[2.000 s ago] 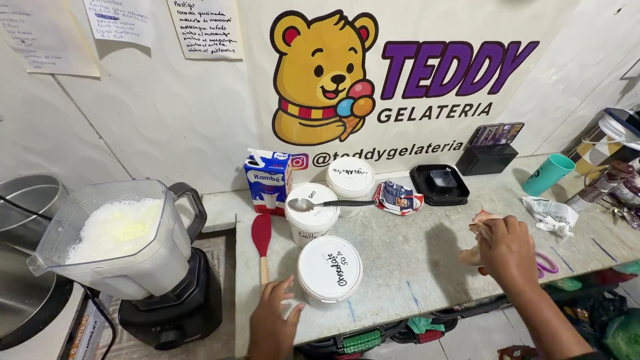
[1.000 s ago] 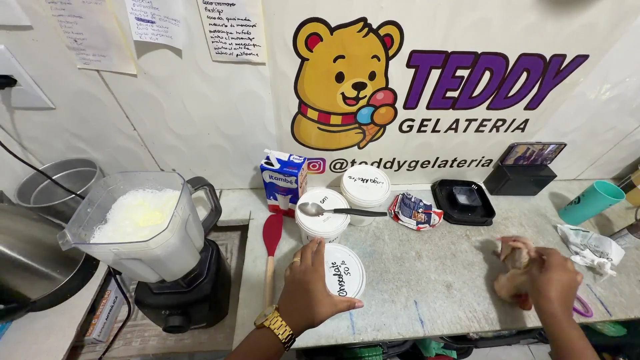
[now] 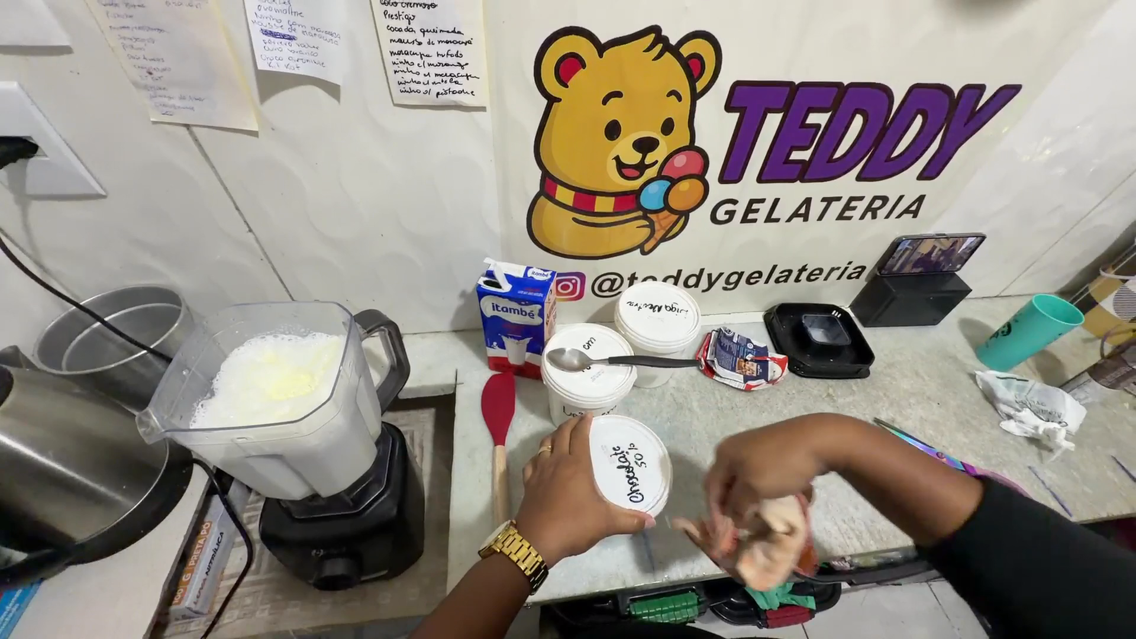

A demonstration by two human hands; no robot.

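Note:
My left hand point(image 3: 568, 497), with a gold watch at the wrist, grips the side of a white lidded tub point(image 3: 632, 466) that bears handwriting. To its right my right hand point(image 3: 768, 466) holds a crumpled, soft pale bag point(image 3: 774, 541), partly hidden by the fingers and blurred. Behind the gripped tub is another white tub point(image 3: 590, 355) with a metal spoon point(image 3: 572, 359) lying on its lid; the spoon's dark handle reaches right. A third white tub point(image 3: 658, 312) stands behind. A red spatula point(image 3: 498, 408) with a wooden handle lies left of my left hand.
A blender jug point(image 3: 266, 399) of white frothy contents stands on its black base point(image 3: 342, 524) at left, near metal pots point(image 3: 115, 333). Along the wall are a milk carton point(image 3: 516, 315), a torn packet point(image 3: 741, 358), a black tray point(image 3: 818, 340), a phone point(image 3: 932, 254) and a teal cup point(image 3: 1029, 331). Scissors point(image 3: 923, 448) lie at right.
My left hand has moved from beside the tub, over its lid, to a grip on its side. My right hand has moved left with the pale bag, closer to the tub.

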